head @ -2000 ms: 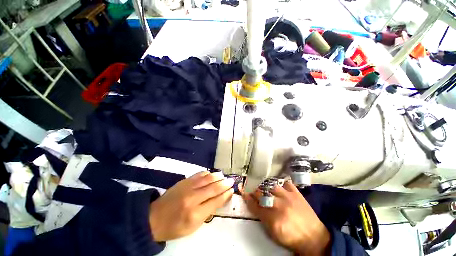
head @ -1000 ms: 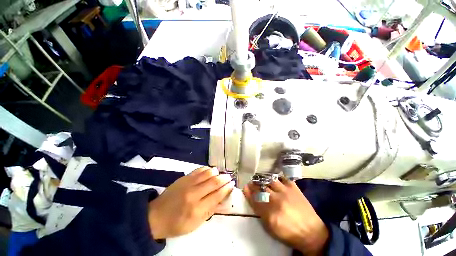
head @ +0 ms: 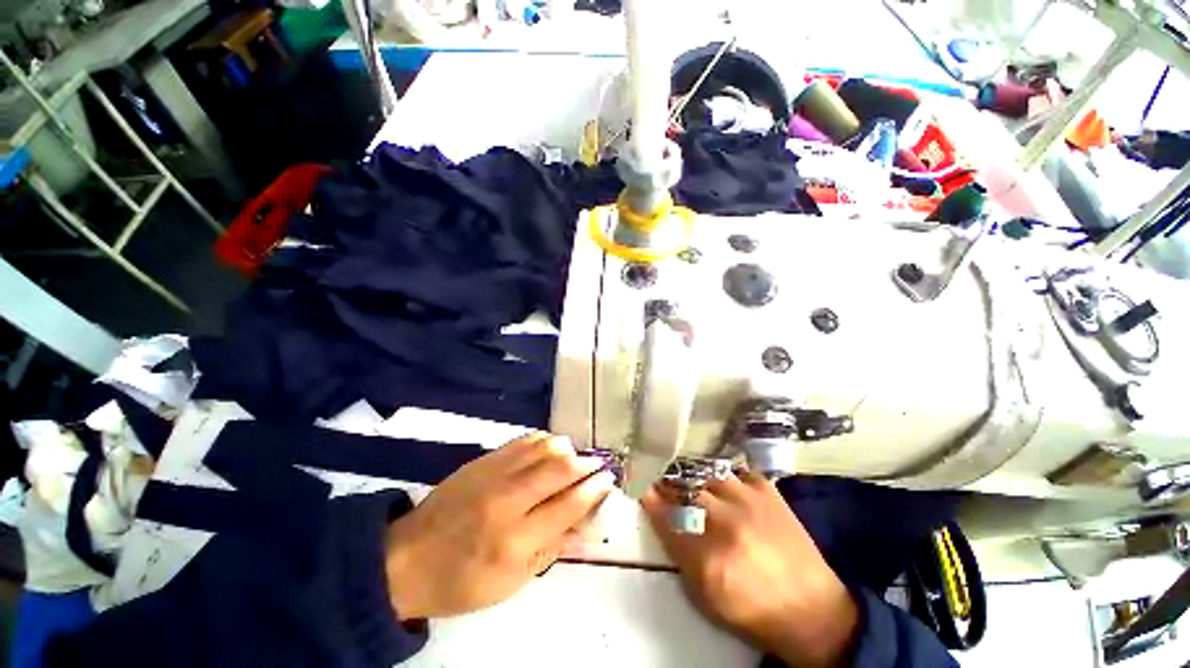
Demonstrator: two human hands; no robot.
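My left hand (head: 503, 529) lies on the white table left of the needle area, fingertips together beside the presser foot (head: 608, 462). My right hand (head: 750, 555) is right of the needle area, its fingers partly hidden behind the tension dial (head: 770, 450) and thread guides of the cream-white sewing machine (head: 861, 352). What either hand holds is hidden; any fabric at the needle is too small to tell. Narrow navy strips (head: 385, 454) lie flat left of my left hand. A large crumpled navy heap (head: 418, 261) lies left of the machine head.
Black-handled scissors with a yellow-and-black tool (head: 957, 574) lie right of my right hand. A whitish bundle (head: 59, 496) hangs at the left table end. A red crate (head: 268, 219) stands beyond. Thread spools (head: 827, 112) and a dark round container lie behind the machine. A post rises above the head.
The camera view shifts slightly left and right between frames. Both hands stay at the needle area with nearly the same pose; the strips and heap look unchanged.
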